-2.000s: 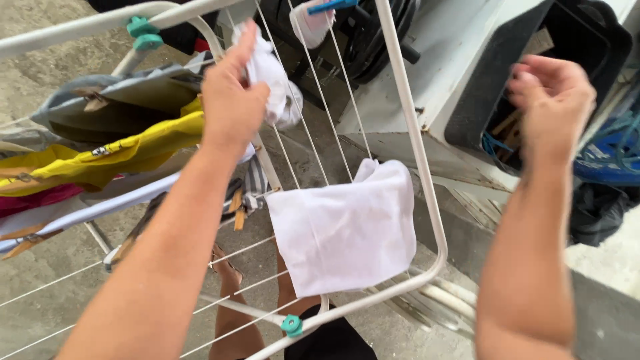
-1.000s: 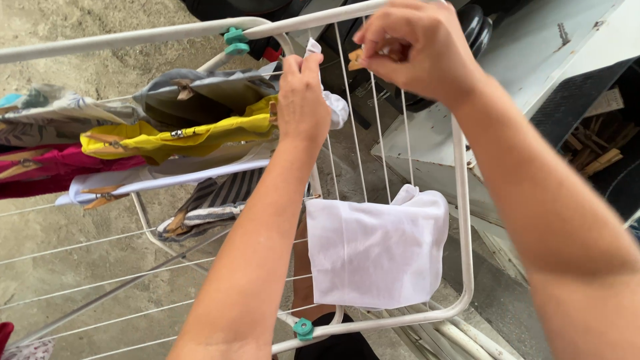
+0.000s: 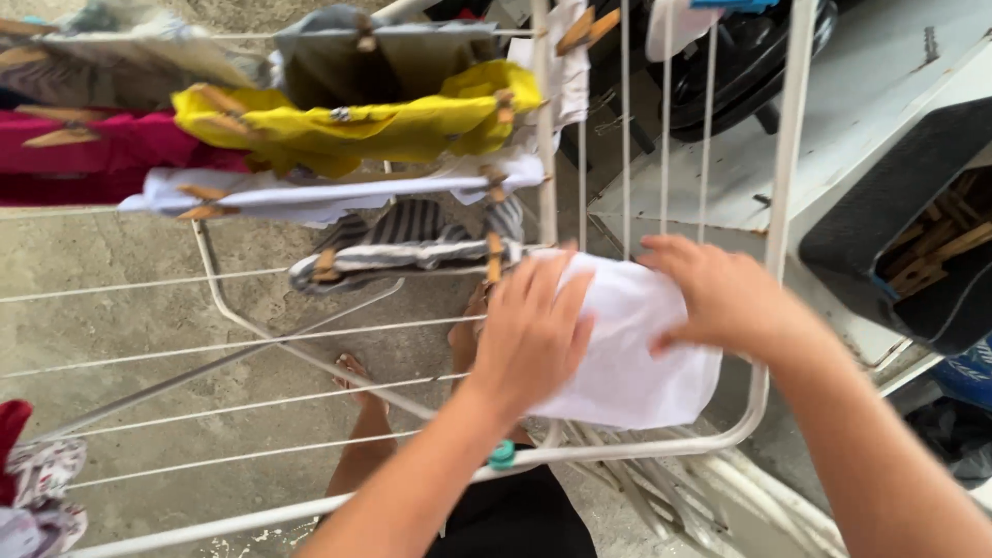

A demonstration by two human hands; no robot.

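A white cloth (image 3: 635, 380) lies over the lines at the right end of a white drying rack (image 3: 789, 139). My left hand (image 3: 535, 329) rests at its left edge, fingers spread and blurred. At its upper right is my right hand (image 3: 713, 298), thumb and fingers apart over the fabric; neither hand clearly grips it. Above them, a white garment (image 3: 572, 70) hangs at the rack's inner bar with a wooden clothespin (image 3: 587, 32) on it. A striped garment (image 3: 418, 244), pinned with wooden clothespins, hangs just left of my left hand.
Yellow (image 3: 364, 128), magenta (image 3: 116, 151) and white garments hang pinned at the upper left. A black bin (image 3: 876, 232) holding wooden clothespins stands at the right. A teal rack joint (image 3: 501, 455) is near my body. My legs and feet are below the rack.
Both hands have come down from the upper lines to the white cloth. The clothespin seen in my right hand one second ago is now on the white garment above.
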